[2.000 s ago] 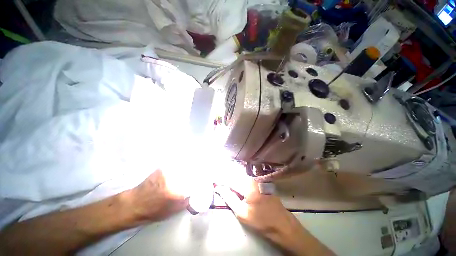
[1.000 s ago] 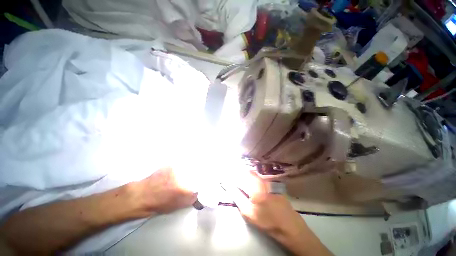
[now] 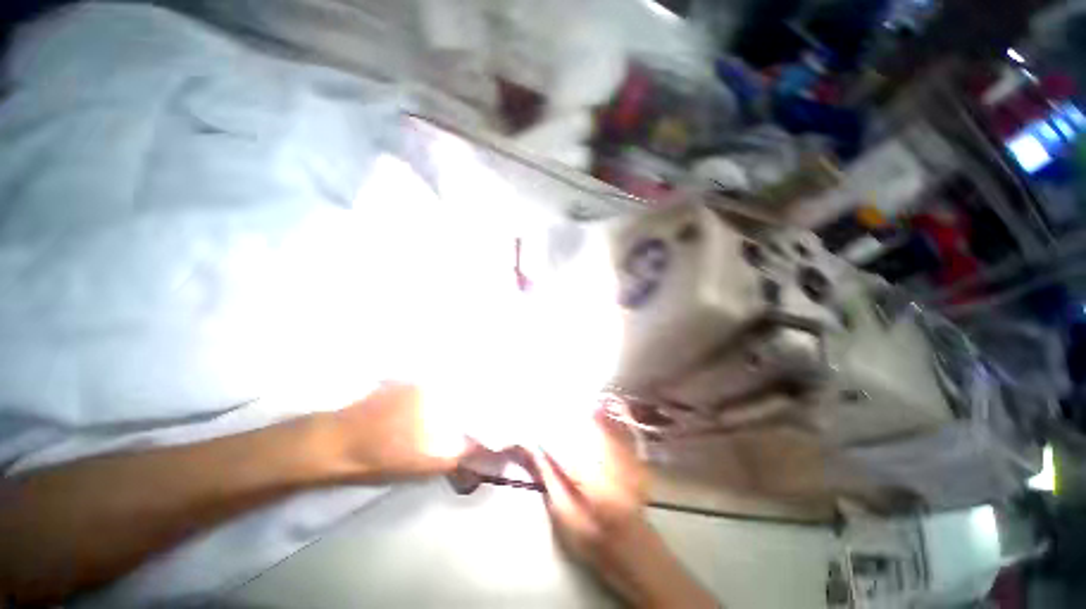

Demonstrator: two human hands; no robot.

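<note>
The white garment point(image 3: 155, 202) spreads over the left side and runs into the glare under the lamp. My left hand point(image 3: 399, 434) lies on the cloth left of the needle area, fingertips washed out. My right hand point(image 3: 601, 494) is close in front of the machine head point(image 3: 691, 286). A small dark red edge point(image 3: 506, 473) shows between my hands, and both appear to hold it down. The needle and presser foot are hidden by glare. The frame is blurred.
The control panel point(image 3: 881, 565) is on the machine bed at lower right. Piled white cloth point(image 3: 536, 60) and blurred coloured materials point(image 3: 786, 89) lie behind the machine. A bright screen point(image 3: 1030, 149) shows at upper right.
The view has tilted and shifted, so the machine head appears farther right and blurred. More of the dark red edge shows between my hands, which stay near the same place.
</note>
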